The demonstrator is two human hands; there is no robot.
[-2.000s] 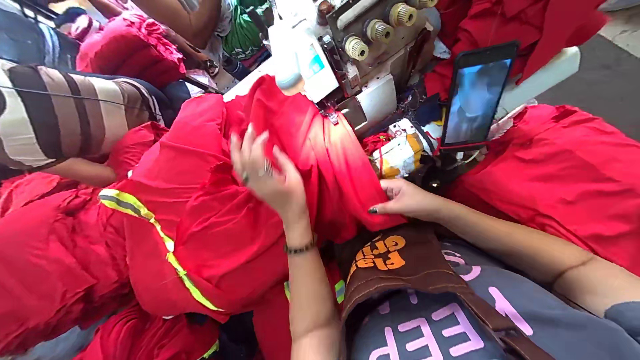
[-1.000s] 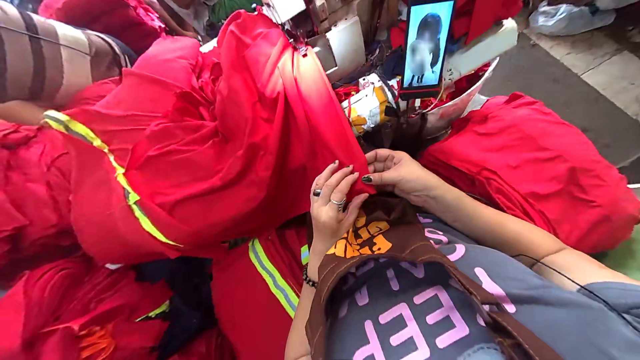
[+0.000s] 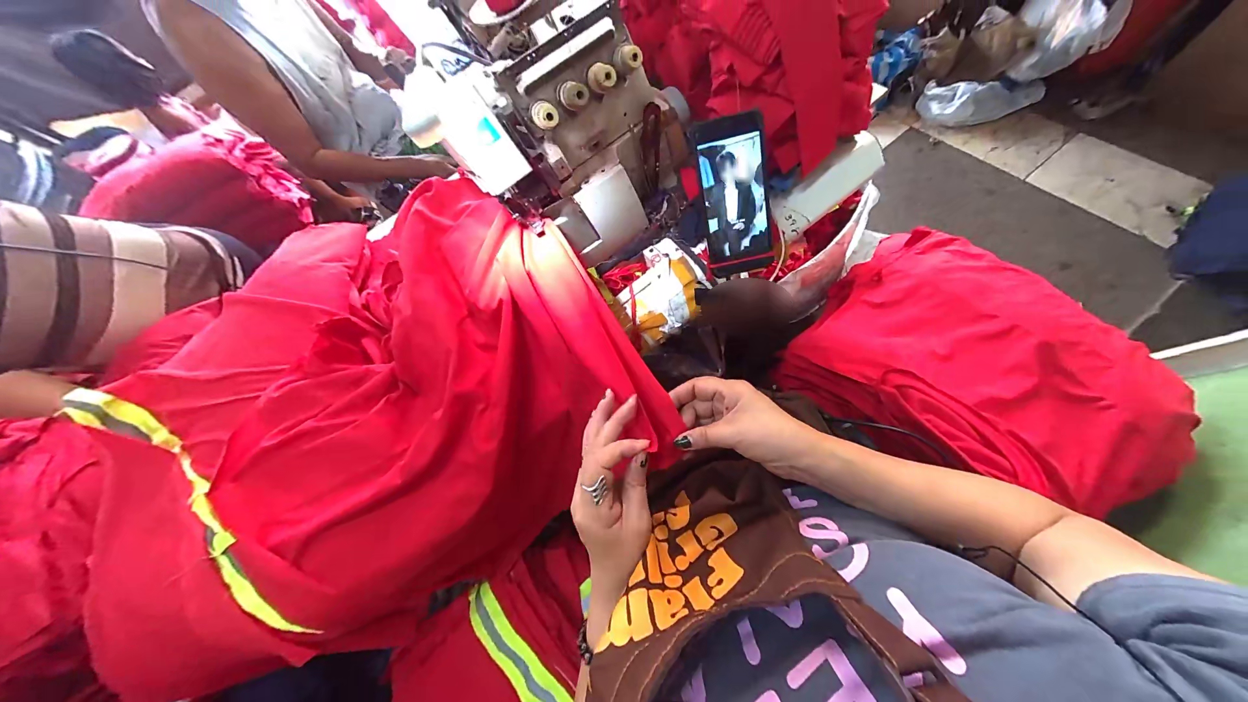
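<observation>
Red fabric (image 3: 468,390) with a yellow and grey reflective strip (image 3: 200,497) runs from a lit sewing machine (image 3: 595,107) down toward my lap. Its upper part lies beneath the machine's needle area. My right hand (image 3: 736,421) pinches the fabric's near edge between thumb and fingers. Close beside it, my left hand (image 3: 614,478) touches the same edge, thumb and fingers bent around the cloth; a ring is on one finger. Below the hands is a brown apron (image 3: 721,575) with orange lettering.
A phone (image 3: 733,193) stands upright right of the machine, near a taped bundle (image 3: 663,292). A large red fabric pile (image 3: 985,370) lies at the right. Another person (image 3: 283,88) works at upper left; a striped garment (image 3: 107,283) is at far left. Plastic bags (image 3: 980,100) lie on the floor.
Two seconds ago my left hand was raised over the fabric; it has come down to the near edge beside my right hand. The view has shifted.
</observation>
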